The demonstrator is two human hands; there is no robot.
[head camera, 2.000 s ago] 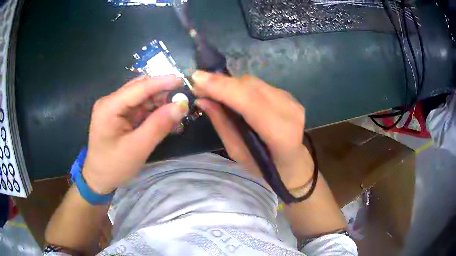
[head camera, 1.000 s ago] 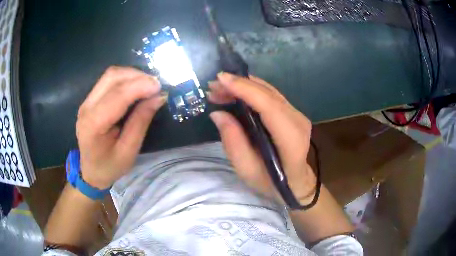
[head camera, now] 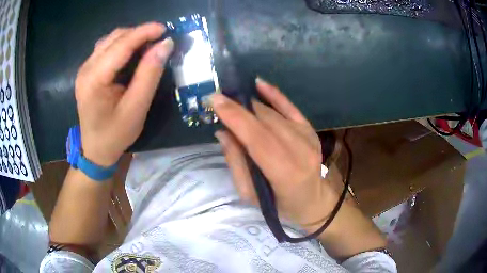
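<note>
A blue circuit board [head camera: 196, 58] with a large silver-white area lies on the dark green bench, nearly upright in the view. My left hand [head camera: 115, 88] is at its upper left edge. Thumb and forefinger tips are close together there; whether they pinch the board or a small part cannot be seen. My right hand [head camera: 277, 154] holds the black soldering iron [head camera: 240, 80] beside the board's right edge, with fingertips at the board's lower right. The iron's front end is blurred and its tip cannot be made out.
A white sheet or stack with rows of black rings [head camera: 12, 122] stands at the far left. A dark mat with silver specks [head camera: 368, 6] lies at the top right. Black cables [head camera: 472, 58] hang at the far right. Brown cardboard [head camera: 395, 160] is below the bench edge.
The round pale-centred part seen in my left hand earlier no longer shows. The board has turned slightly more upright. My left hand has moved up along its left side. The iron has swung more upright.
</note>
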